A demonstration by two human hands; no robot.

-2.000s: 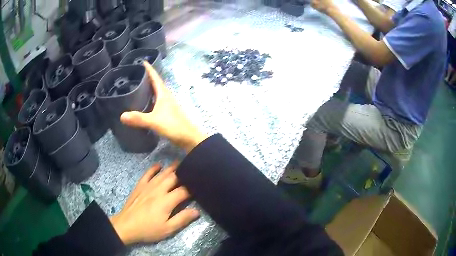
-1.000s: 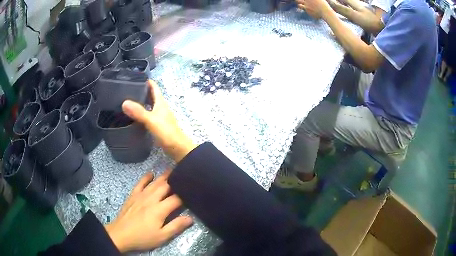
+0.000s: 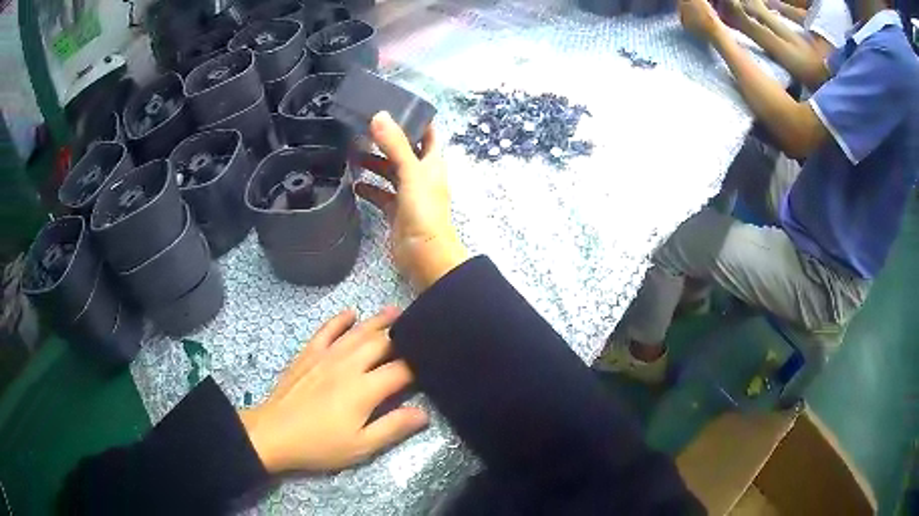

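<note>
My right hand (image 3: 418,202) holds a dark plastic housing (image 3: 381,104), tilted and raised above the table, gripped between thumb and fingers. Below and left of it a stacked housing (image 3: 307,227) stands with its open top, round hub and inner ribs showing. More stacked housings (image 3: 166,247) stand in rows at the left table edge. My left hand (image 3: 338,398) lies palm down with fingers spread on the bubble wrap (image 3: 534,237), near the front. Nothing shows in it.
A heap of small plastic parts (image 3: 524,126) lies mid-table. A seated person in a blue shirt (image 3: 857,151) works at the right side of the table. An open cardboard carton (image 3: 751,459) is at the lower right, by a blue stool (image 3: 771,358) on the green floor.
My right hand has lifted the upper housing off its stack and moved it up and right. The housing beneath now shows its open top. The view has shifted; my left hand stays flat.
</note>
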